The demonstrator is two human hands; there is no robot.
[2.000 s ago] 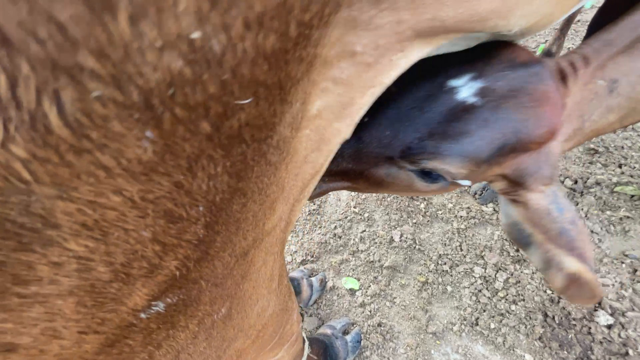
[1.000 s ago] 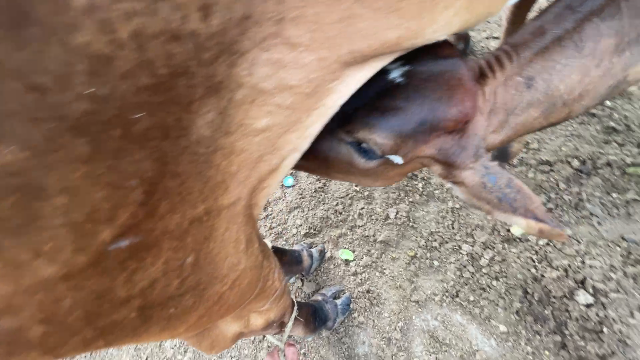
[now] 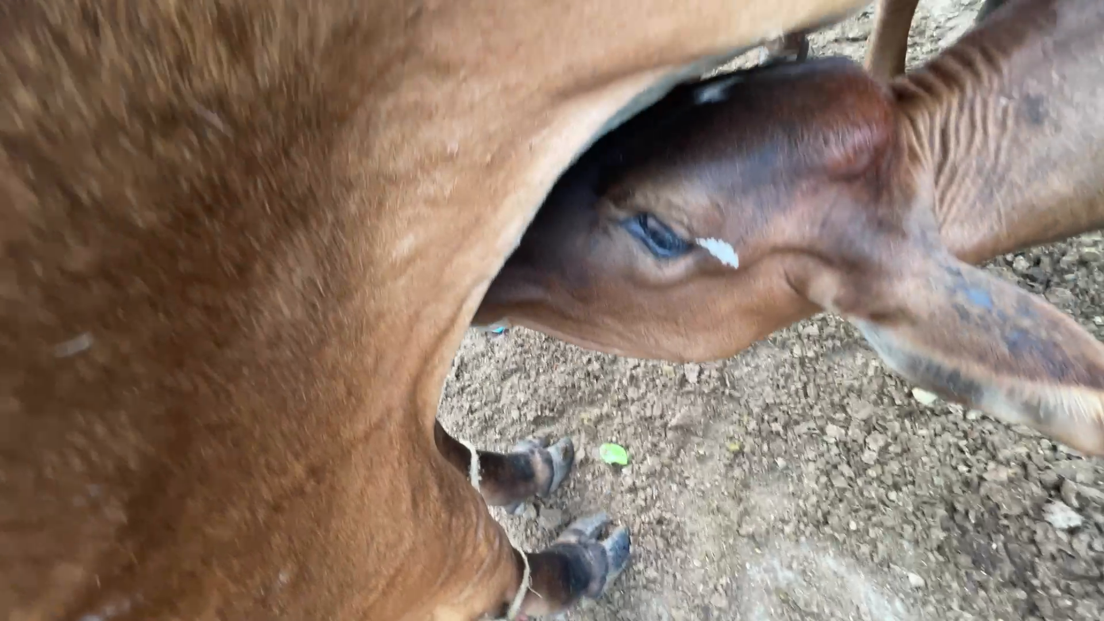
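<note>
Neither my left hand nor my right hand is in view. The brown flank of a cow fills the left side, close to the camera. A calf's head reaches in under the cow's belly from the right, and its muzzle is hidden behind the cow's body. White marks show beside the calf's eye and on its forehead. One ear points to the lower right. Low in the view, the cow's dark hooves rest on the ground, and a thin rope passes around the legs.
Dry, crumbly soil with small stones covers the ground. A green leaf lies close to the hooves. Another brown animal leg stands at the top, behind the calf's head.
A fingertip-like pink shape at the bottom, by the rope one second ago, is hardly visible now. The calf's head stays under the cow's belly while the view shifts.
</note>
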